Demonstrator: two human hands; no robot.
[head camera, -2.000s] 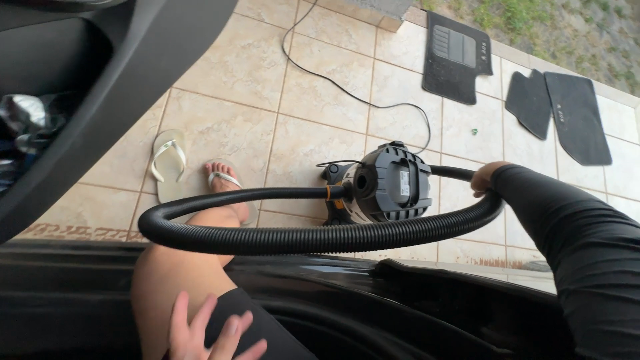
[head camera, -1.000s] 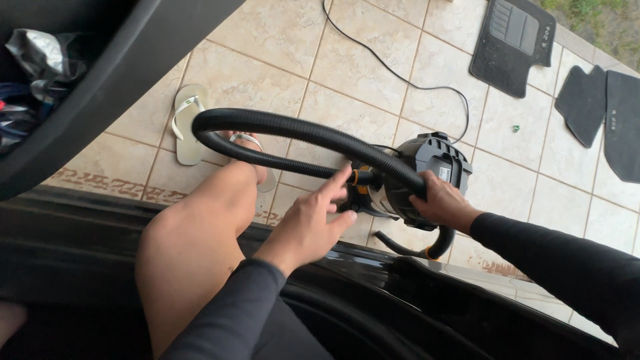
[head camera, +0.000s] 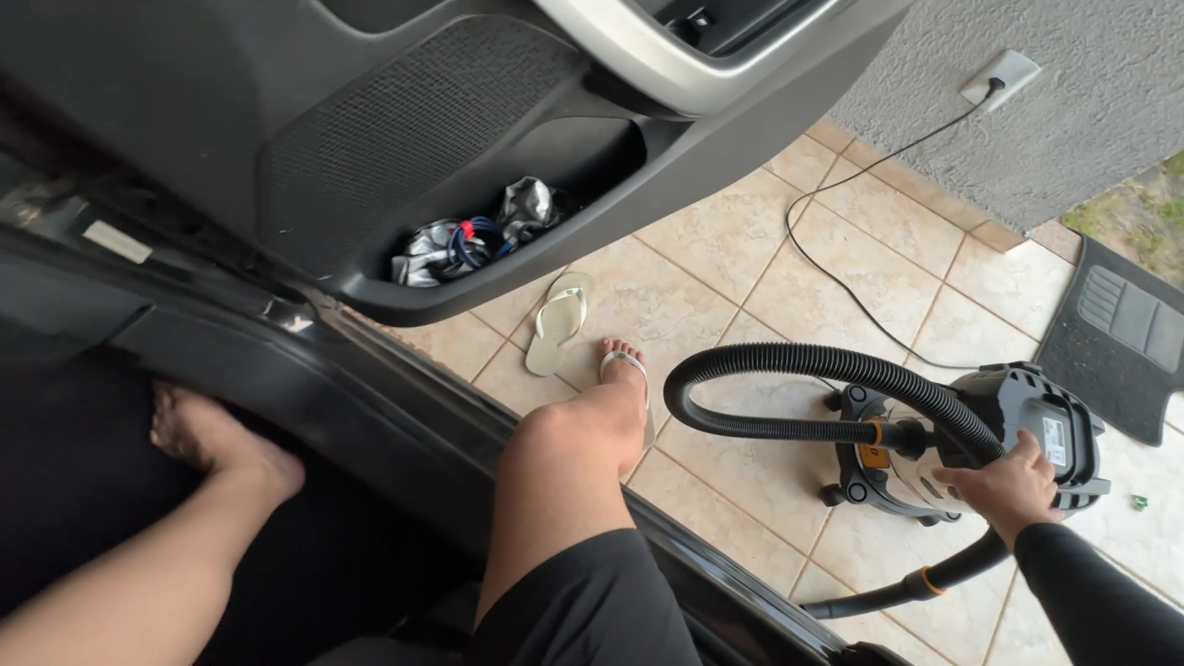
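My right hand lies over the black corrugated hose beside the lid of a canister vacuum cleaner; its fingers are spread near the lid handle, and whether they grip the hose cannot be told. From the vacuum's side port the hose loops out and back under this hand. Its curved black wand end, with an orange ring, hangs below the hand, the tip close to the car sill. My left hand is outside the view.
An open car door with a filled pocket spans the top. The door sill crosses below it, my bare foot inside, the other on the tiles in a flip-flop. A loose flip-flop, a power cord plugged into a wall outlet, and a car mat lie beyond.
My left hand, near the hose port a second ago, has left the view. My right hand remains by the vacuum's lid. The view has swung toward the car door and wall.
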